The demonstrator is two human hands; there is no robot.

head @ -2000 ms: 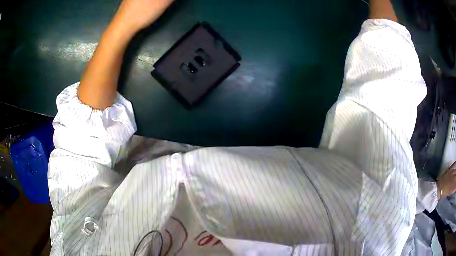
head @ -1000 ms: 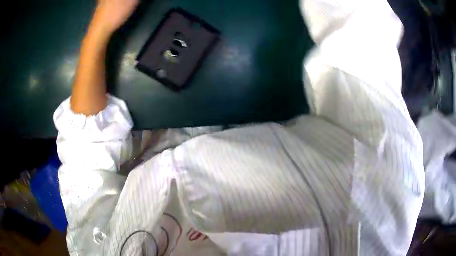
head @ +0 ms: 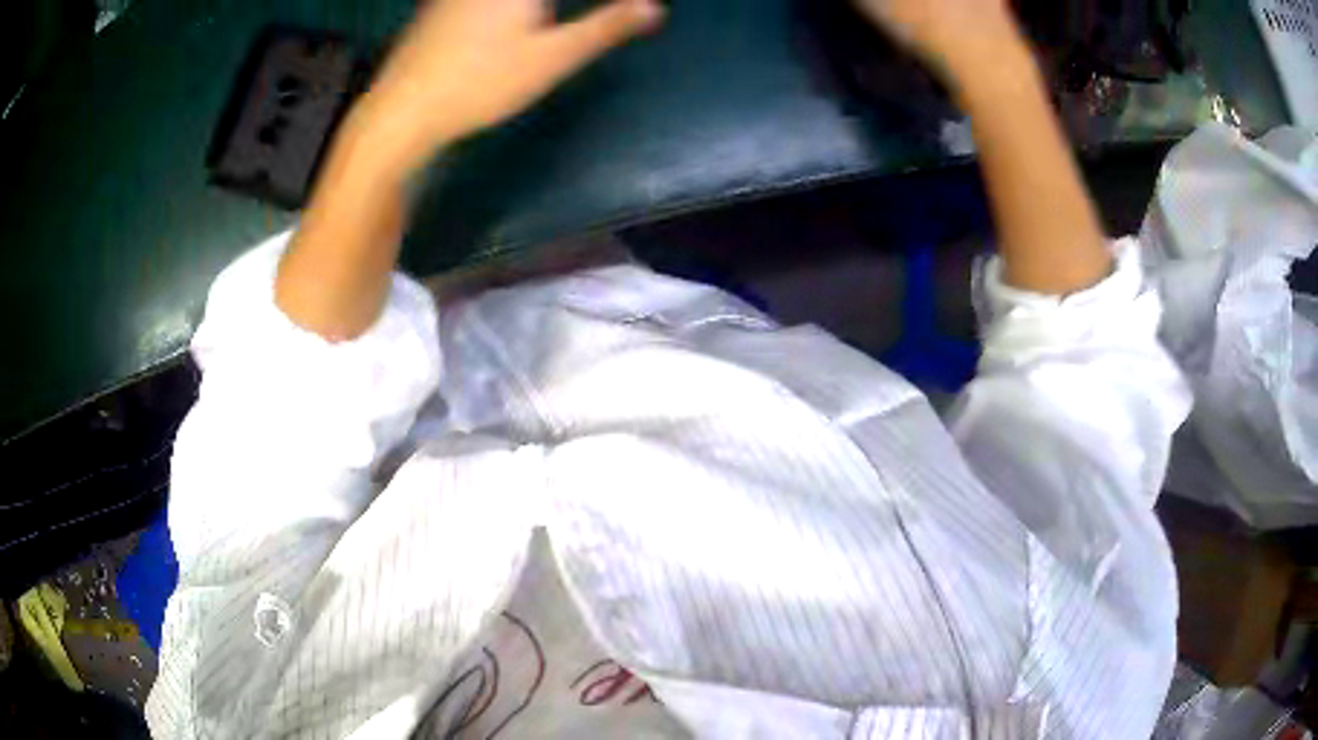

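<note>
A square black insert plate (head: 285,119) lies flat on the dark green bench (head: 651,130) at the upper left, beside my left forearm, which covers part of its right edge. It has small cut-outs near its middle. My left hand (head: 499,55) is over the bench at the top, blurred and cut off by the top edge, thumb spread to the right; no object shows in it. My right hand (head: 940,22) is at the top, also cut off and blurred. Its fingers are mostly hidden, and I cannot tell whether it holds the dark thing beside it.
Dark jumbled parts (head: 1120,44) lie at the upper right. A white perforated tray (head: 1291,51) is in the far right corner. Another person's white sleeve (head: 1243,318) is at the right. A blue bin (head: 149,581) is below left. The bench's front edge curves in front of my smock.
The view has turned, so the plate now sits further left. My left hand has come over the bench to the plate's right. My right hand has come partly into view at the top.
</note>
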